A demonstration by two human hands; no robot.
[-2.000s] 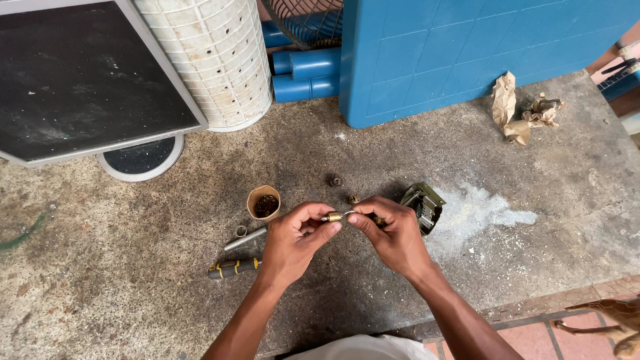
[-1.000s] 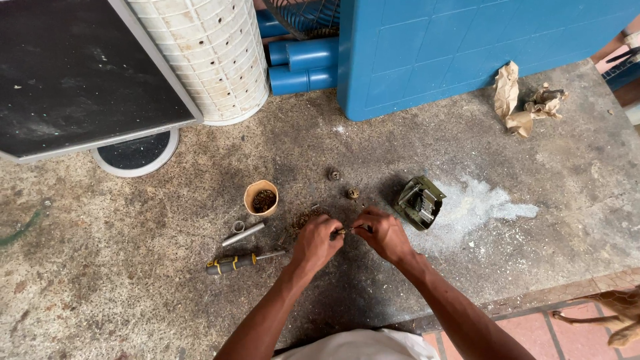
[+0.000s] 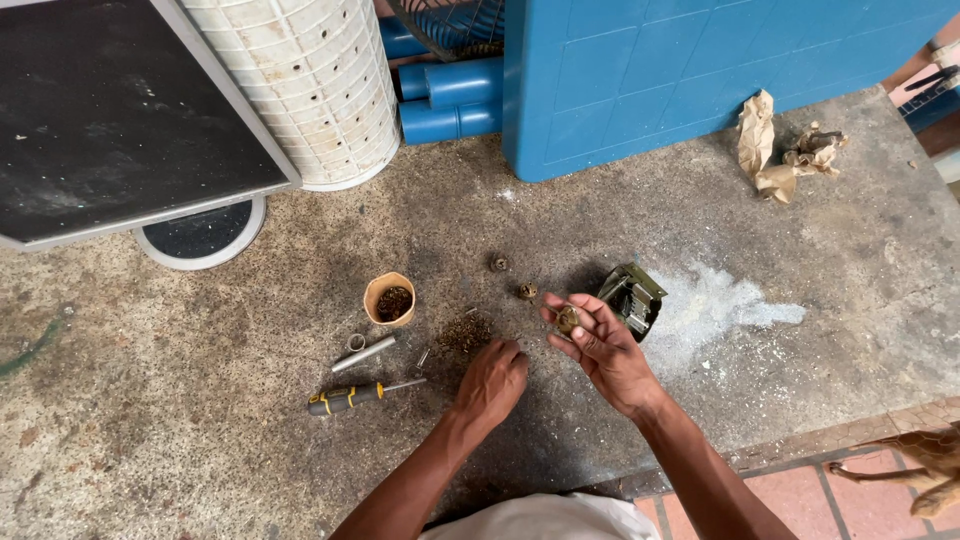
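My right hand (image 3: 604, 352) holds a small brass lock cylinder (image 3: 568, 319) between thumb and fingers, left of an open green metal lock case (image 3: 634, 300). My left hand (image 3: 495, 379) rests low at the edge of a pile of tiny brass pins (image 3: 466, 332); its fingertips are hidden, so what it pinches cannot be told. Two small round metal parts lie beyond the hands, one greyish (image 3: 499, 262) and one brass (image 3: 528, 290). Left of the pile are a cup of brass pins (image 3: 389, 298), a metal ring (image 3: 355, 343), a metal tube (image 3: 364, 354) and a yellow-black screwdriver (image 3: 345, 399).
A monitor (image 3: 135, 112) on its stand, a perforated white cylinder (image 3: 315, 90), blue pipes (image 3: 457, 112) and a blue panel (image 3: 675, 75) line the back. Crumpled brown paper (image 3: 757, 142) lies back right. White powder (image 3: 705, 304) covers concrete beside the lock case. An animal's leg (image 3: 892, 476) shows lower right.
My hands, together at the small part before, are now apart. The right has lifted and turned with the brass piece showing; the left is down by the pin pile.
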